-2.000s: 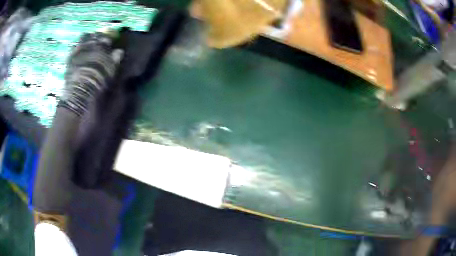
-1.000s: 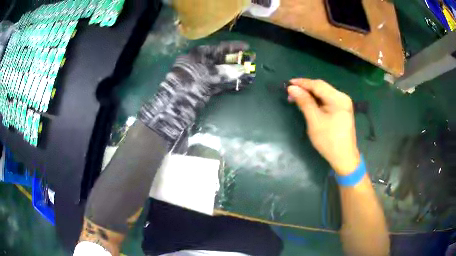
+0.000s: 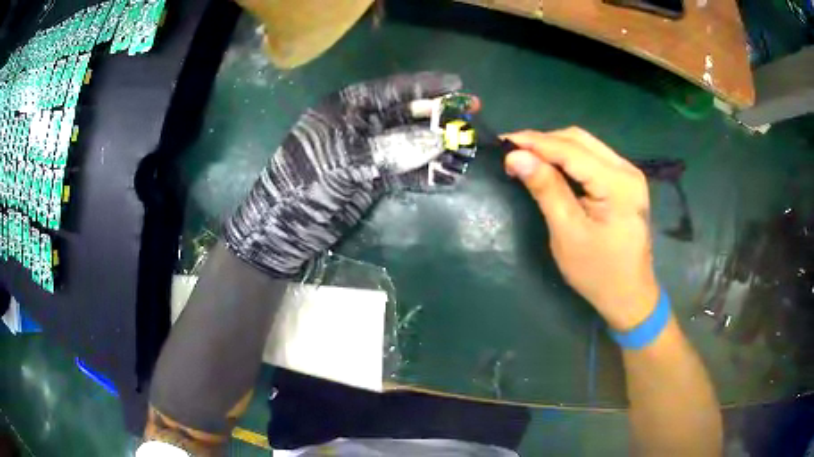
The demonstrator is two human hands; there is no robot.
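My left hand (image 3: 357,156), in a black-and-white knit glove with a grey sleeve, holds a small circuit board (image 3: 458,136) in its fingertips near the middle of the view. A yellow block on the board faces up. My right hand (image 3: 585,210) is bare, with a blue strap at the wrist. Its thumb and index finger pinch the end of a thin black cable (image 3: 502,143) just right of the board. The cable end is close to the board; whether they touch cannot be told.
A black tray (image 3: 98,170) with rows of green boards (image 3: 36,116) lies at left. An amber cone (image 3: 308,27) hangs at the top. A wooden shelf (image 3: 687,45) with a phone stands at back right. Black cable (image 3: 674,201) lies at right, a white pad (image 3: 335,335) at the front edge.
The pinched black cable end has moved up against or close to the board. The camera view has shifted, so the tray and cone show further left. Two seconds ago my left hand was at the boards.
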